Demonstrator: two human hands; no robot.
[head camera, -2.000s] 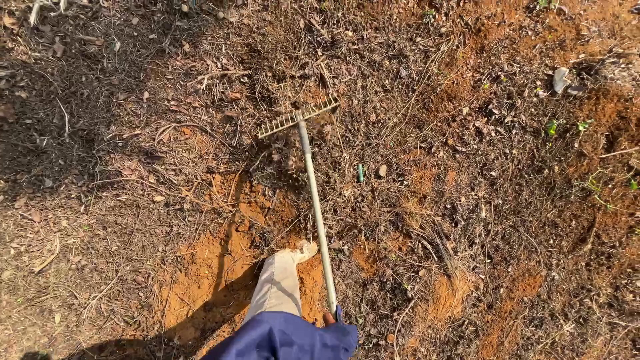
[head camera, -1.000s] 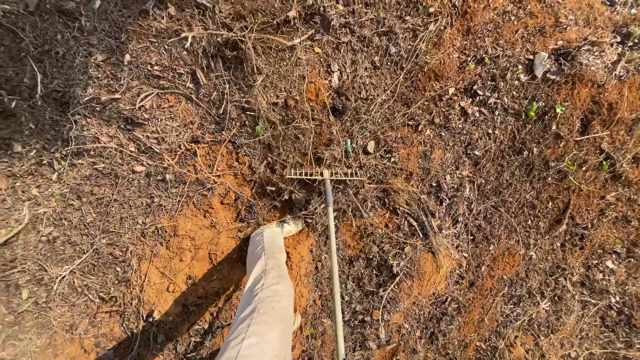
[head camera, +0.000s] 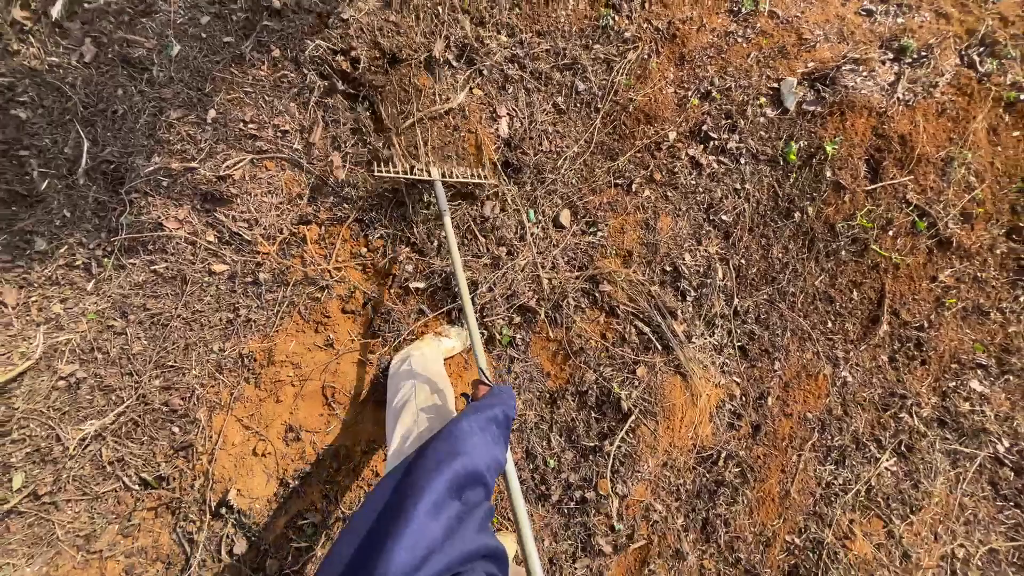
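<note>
A garden rake lies across the middle of the view, its toothed head (head camera: 436, 174) on dry stems and leaf litter, its long pale handle (head camera: 464, 296) running down to the bottom edge. My left hand (head camera: 482, 390) is closed around the handle, mostly hidden by the cuff of a dark blue sleeve (head camera: 448, 488). Left of the handle stand my leg in pale trousers (head camera: 418, 392) and a soil-marked shoe (head camera: 453, 340). My right hand is out of view.
Bare orange soil (head camera: 280, 408) shows left of the leg, with a shadow across it. Around lie dry twigs and stems, a small stone (head camera: 562, 218) near the rake, a grey stone (head camera: 789, 94) at upper right and small green plants (head camera: 791, 152).
The rake head has moved away from my foot and to the left since a second ago. My blue sleeve and left hand, out of view then, show again on the handle.
</note>
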